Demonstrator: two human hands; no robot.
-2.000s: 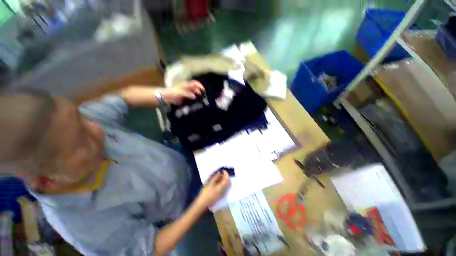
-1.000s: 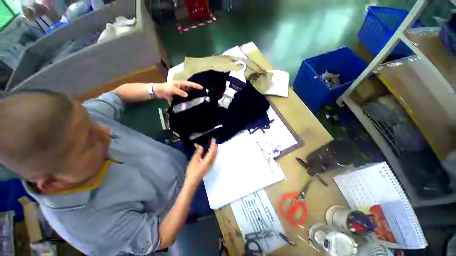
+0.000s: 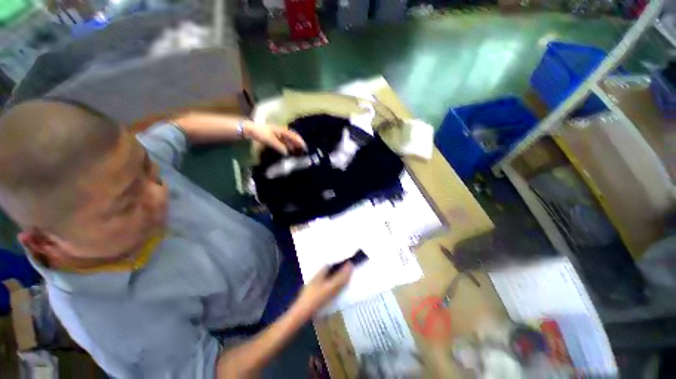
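Observation:
A black garment [image 3: 333, 178] with white parts lies bunched on the tan table [image 3: 463, 207]. A seated person in a grey polo [image 3: 215, 252] rests one hand [image 3: 278, 138] on its left side. The person's other hand [image 3: 326, 285] holds a small black strip [image 3: 347, 262] over white paper sheets [image 3: 370, 240]. A white hook shape [image 3: 365, 115] shows at the garment's far edge. Neither of my hands is in the picture. The frame is blurred.
Orange-handled scissors [image 3: 432, 317] lie on the table, near a printed sheet [image 3: 376, 324] and a white notebook [image 3: 552, 311]. Blue bins [image 3: 474, 137] stand on the green floor beyond the table. A metal shelf [image 3: 548, 189] is at the right. A grey-walled container [image 3: 148, 85] is at the upper left.
The person's nearer hand has moved from the garment's edge to over the papers and now holds a black strip. The other hand stays at the garment. The view has shifted slightly.

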